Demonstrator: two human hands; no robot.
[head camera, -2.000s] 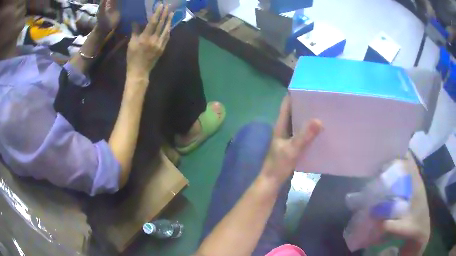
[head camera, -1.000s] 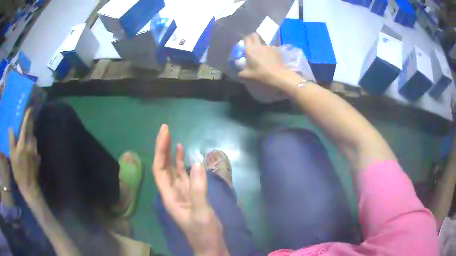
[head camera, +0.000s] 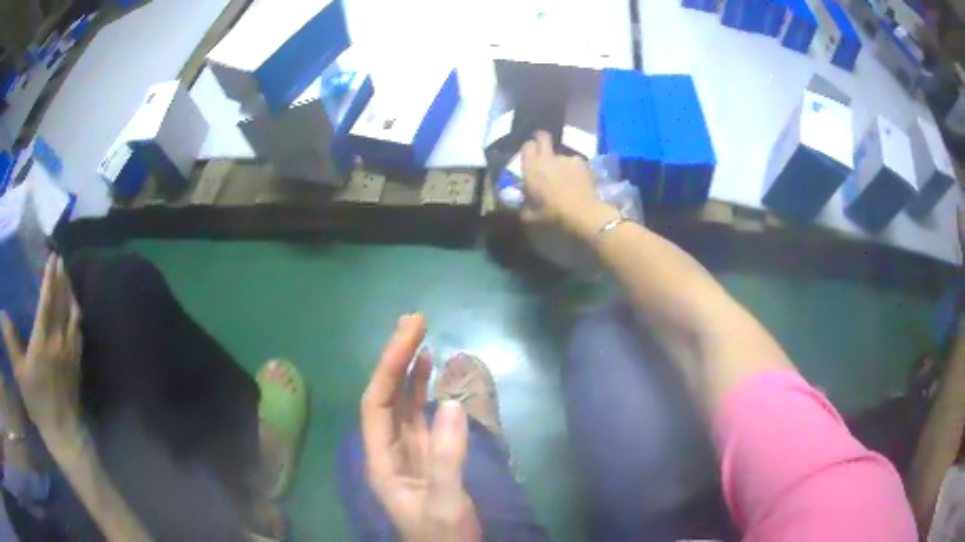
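My right hand (head camera: 561, 185) reaches to the table's near edge and holds a fan unit (head camera: 512, 188) with blue parts, in a clear poly bag (head camera: 619, 199) that hangs at its right. The hand is at the mouth of an open box (head camera: 532, 101) with greyish inside and white flaps. The fingers cover most of the unit. My left hand (head camera: 418, 434) is raised over my lap, empty, fingers apart.
Two blue boxes (head camera: 658, 132) stand right of the open box. More blue-and-white boxes (head camera: 407, 114) stand along the pale table (head camera: 730, 64). A person's hand (head camera: 48, 355) holds a box at the left. The floor (head camera: 349, 286) is green.
Since the earliest frame, the view has turned to the table and my left hand no longer holds a box. Since one second ago, my right hand has shifted slightly and more of the open box shows.
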